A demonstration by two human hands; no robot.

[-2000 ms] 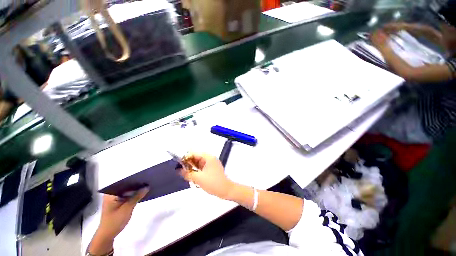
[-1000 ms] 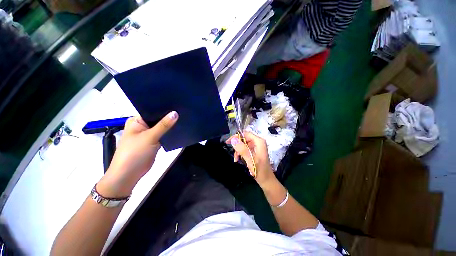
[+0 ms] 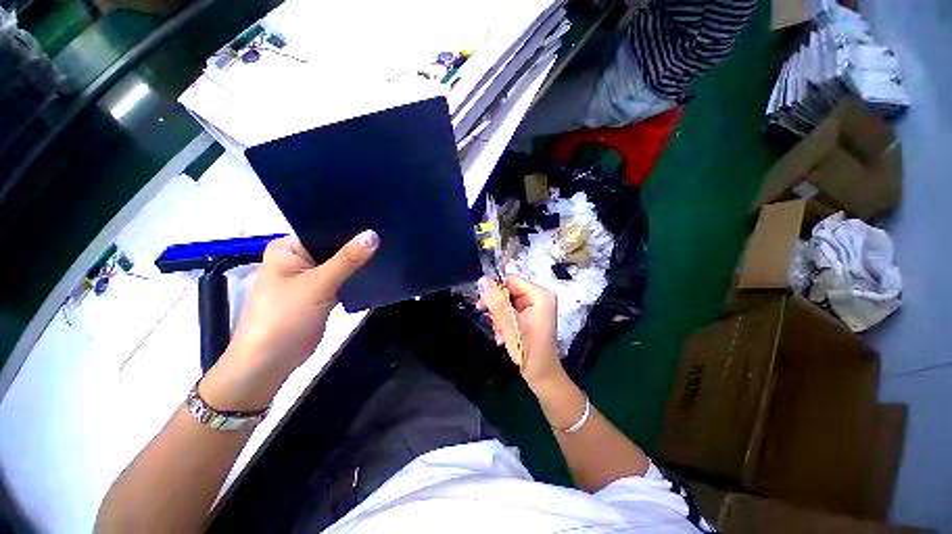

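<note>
My left hand (image 3: 298,297) holds a black panel (image 3: 365,203) up in front of the bench, thumb on its face. Yellow tabs (image 3: 486,235) stick out at the panel's right edge. My right hand (image 3: 522,318) holds scissors (image 3: 508,313) upright, with the blades close beside the tabs at that edge. Whether the blades touch the tabs is unclear. A blue press roller (image 3: 217,252) with a black handle lies on the white card (image 3: 157,344) behind my left wrist.
A stack of white cards (image 3: 344,52) with small circuit boards (image 3: 456,68) lies behind the panel. A black waste bag (image 3: 624,261) with white scraps is on the floor. Cardboard boxes (image 3: 720,386) and a seated person (image 3: 679,47) are at right.
Since two seconds ago, my view has turned right and the panel is raised from the bench, with the scissors at its edge. Over the last second, panel and scissors have shifted only slightly.
</note>
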